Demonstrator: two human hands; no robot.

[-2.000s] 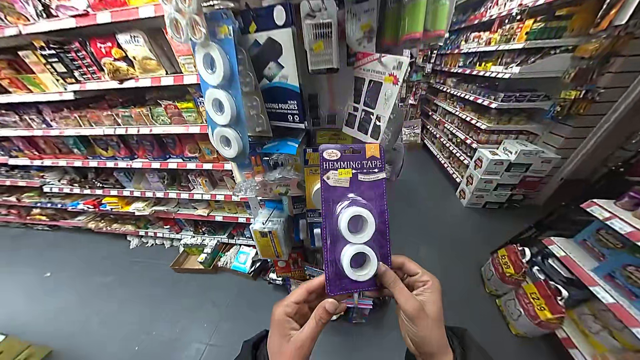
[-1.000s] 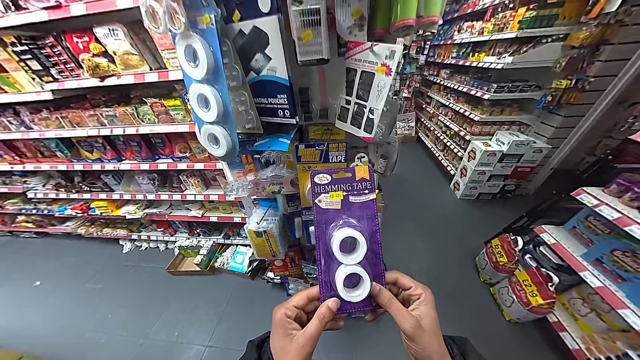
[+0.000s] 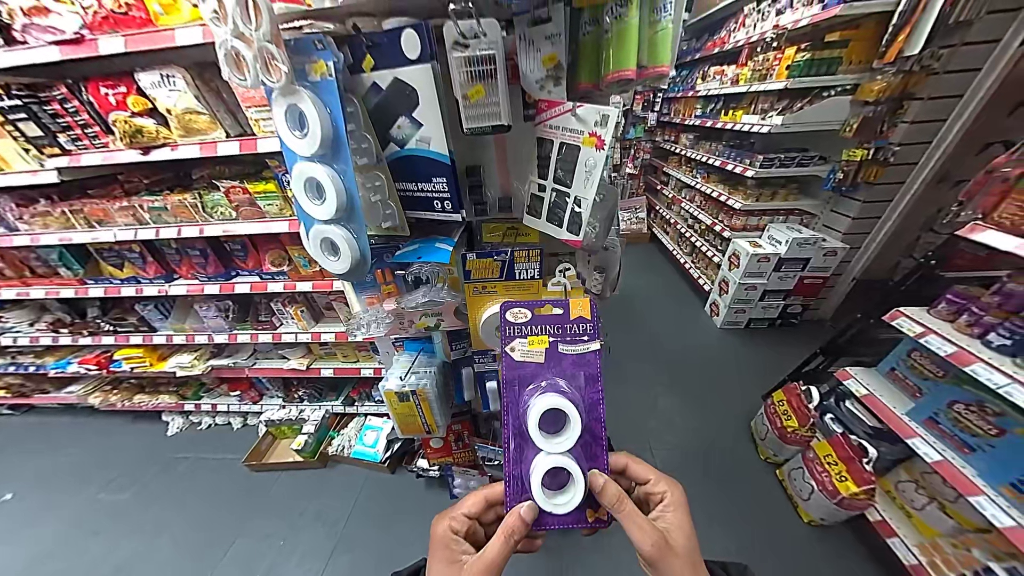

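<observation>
A purple card pack of hemming tape (image 3: 554, 368) stands upright in front of me, with two white rolls under a clear plastic blister. My left hand (image 3: 484, 532) pinches its lower left edge, thumb on the front. At the lower right edge, my right hand (image 3: 644, 512) grips it the same way. Behind the pack, a yellow and blue pack of mounting tape (image 3: 482, 296) hangs on the display, partly covered. A blue card with white tape rolls (image 3: 318, 188) hangs to the upper left, near a pack of laminating pouches (image 3: 416, 136).
Shelves of packaged food (image 3: 152, 232) run along the left. Open cardboard boxes (image 3: 292, 456) sit on the floor below the display. Stacked cartons (image 3: 748, 280) stand in the right aisle, and bulky packs with price labels (image 3: 828, 480) rest beside the low right shelf (image 3: 932, 424).
The hemming tape pack and both hands are lower relative to the hanging display than two seconds ago, so the mounting tape's header now shows above it. Both hands have kept their hold.
</observation>
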